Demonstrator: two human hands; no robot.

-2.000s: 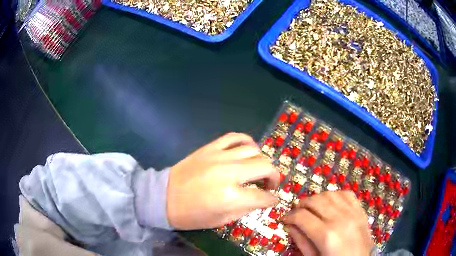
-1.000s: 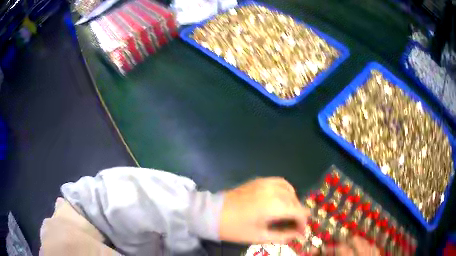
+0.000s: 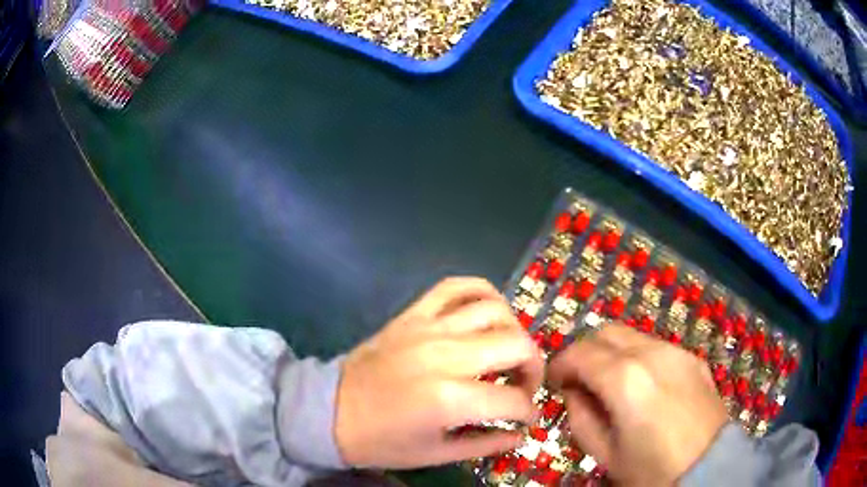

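Note:
A clear tray (image 3: 656, 285) of small gold-coloured parts and red plastic pieces lies on the dark green bench at lower right. My left hand (image 3: 442, 380) is over the tray's left side, fingers curled, with small gold bits visible at its finger gaps. My right hand (image 3: 642, 395) is over the tray's lower middle, fingers bent down, its fingertips close to those of my left hand. Whatever is between the fingertips is hidden or too small to tell. Red and whitish pieces show below the hands.
A large blue bin (image 3: 637, 169) heaped with gold parts stands beyond the tray. A second blue bin (image 3: 409, 63) is cut off at the top. Stacked red and silver trays (image 3: 119, 52) stand upper left. A bin of red parts (image 3: 851, 433) is at the right edge.
The head view swung toward the stacked trays and bins, then came back down. My right hand is higher on the tray and closer to my left hand than two seconds ago.

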